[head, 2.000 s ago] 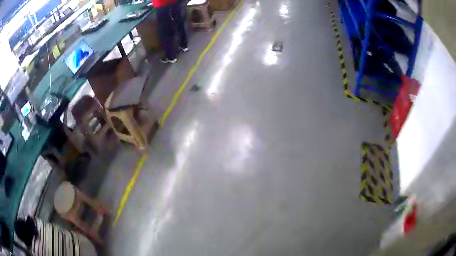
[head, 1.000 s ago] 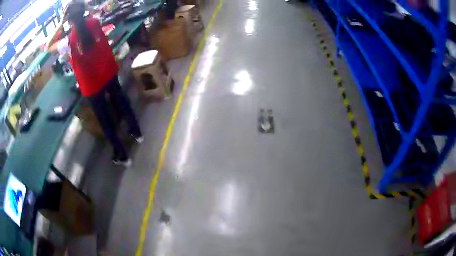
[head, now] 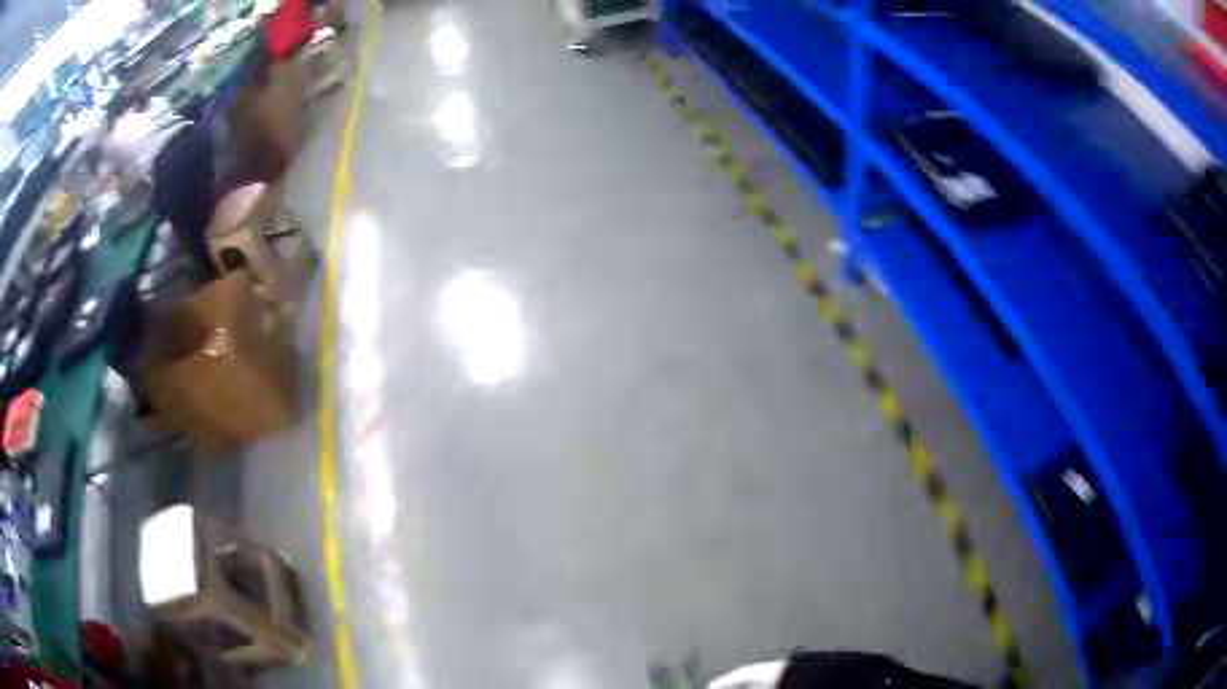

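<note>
A small white patch, which looks like a gloved right hand [head: 750, 676], shows at the bottom edge, right of centre. A black shape like a sleeve runs right from it. It is cut off and blurred, so its fingers and anything in them cannot be told. My left hand is not in view. Nearest in front is the shiny grey floor [head: 606, 444]. A stool with a white square seat [head: 170, 553] stands at the lower left.
A yellow line [head: 330, 404] runs along the left, with a brown carton [head: 222, 377], another stool [head: 242, 213] and green-topped benches [head: 61, 498] beyond it. A blue rack [head: 942, 323] holding dark flat units [head: 962, 168] stands right, behind yellow-black tape [head: 881, 390].
The view has moved forward along the aisle. The person in red and the bench laptop have left the near left. The blue rack fills more of the right, and the white and black shape appears below.
</note>
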